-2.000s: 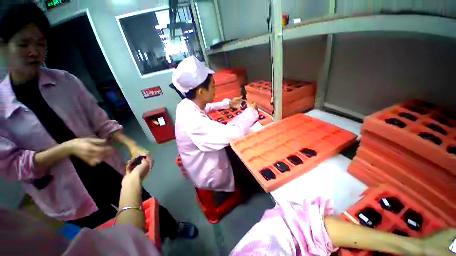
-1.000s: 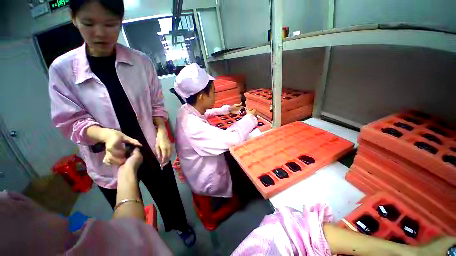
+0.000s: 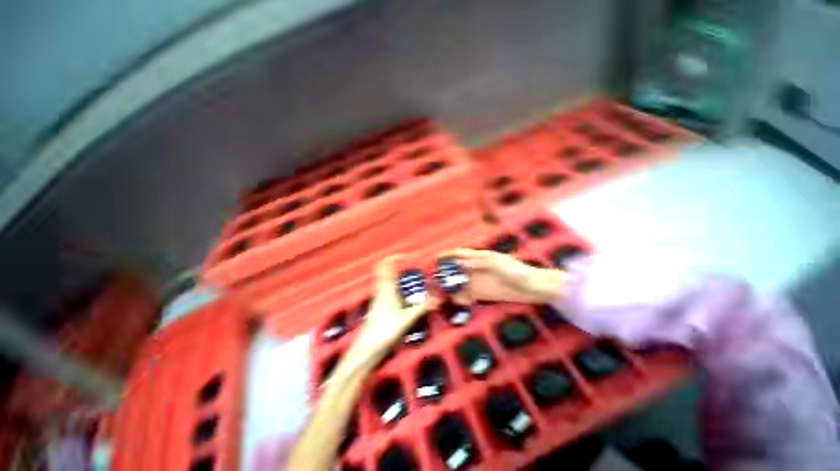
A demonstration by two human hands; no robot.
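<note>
My left hand [image 3: 391, 304] holds a black watch body [image 3: 413, 287] with its screen lit in white text. My right hand [image 3: 479, 274] holds a second watch body [image 3: 451, 276], also lit. The two watches are side by side above the orange-red work tray [image 3: 603, 405]. The tray holds many black watches in square pockets, several with a small white mark, such as one watch [image 3: 452, 440]. The picture is blurred, and the fingers' exact grip is hard to tell.
Behind the work tray stands a thick stack of trays [image 3: 368, 225] topped with black watches. Another filled tray [image 3: 589, 152] lies at the rear right on the white bench top [image 3: 700, 216]. A tray with a few watches [image 3: 170, 377] is at the left. A greenish object [image 3: 691, 64] stands rear right.
The view has swung right from the standing co-worker to the work tray. My left hand has moved from that co-worker's hands to beside my right hand, now over the tray.
</note>
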